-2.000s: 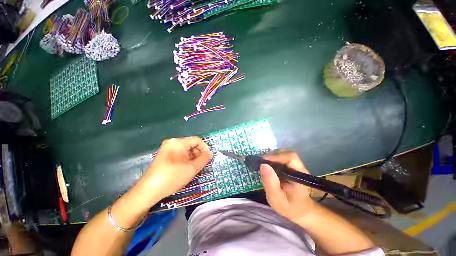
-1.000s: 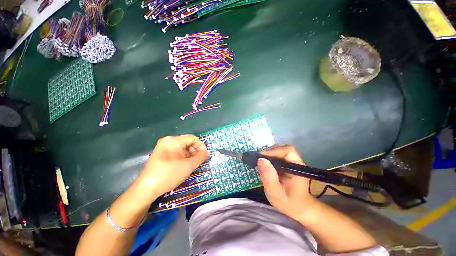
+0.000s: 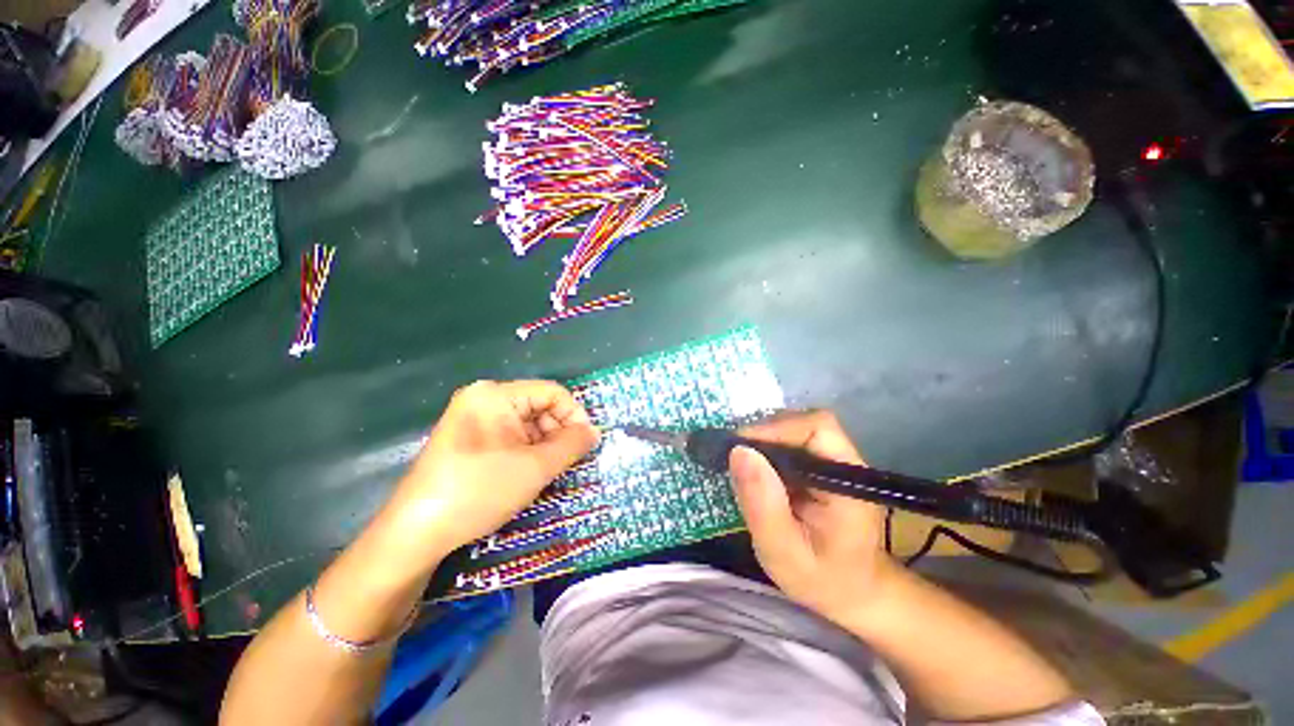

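The green circuit board panel point(image 3: 688, 404) lies at the bench's front edge, with rows of short multi-coloured wire leads point(image 3: 532, 543) across its left part. My right hand point(image 3: 809, 504) holds the black soldering iron point(image 3: 908, 492) like a pen, its thin metal tip pointing left onto the panel. My left hand point(image 3: 518, 440) is over the panel's left part, its fingertips pinched close to the iron's tip. What the pinched fingers hold is too small to tell, and the hand hides part of the panel and leads.
A loose lead pile point(image 3: 575, 163) lies beyond the panel, a small lead bundle point(image 3: 311, 299) and bare panel point(image 3: 213, 255) to the left. Tied wire harnesses point(image 3: 284, 138) stand far left. A round tub with grey crust point(image 3: 1005, 177) sits right, near the iron's cable point(image 3: 1157, 326).
Both hands and the iron stay at nearly the same place on the panel. The whole view has shifted slightly, and a red light now shows at the far right.
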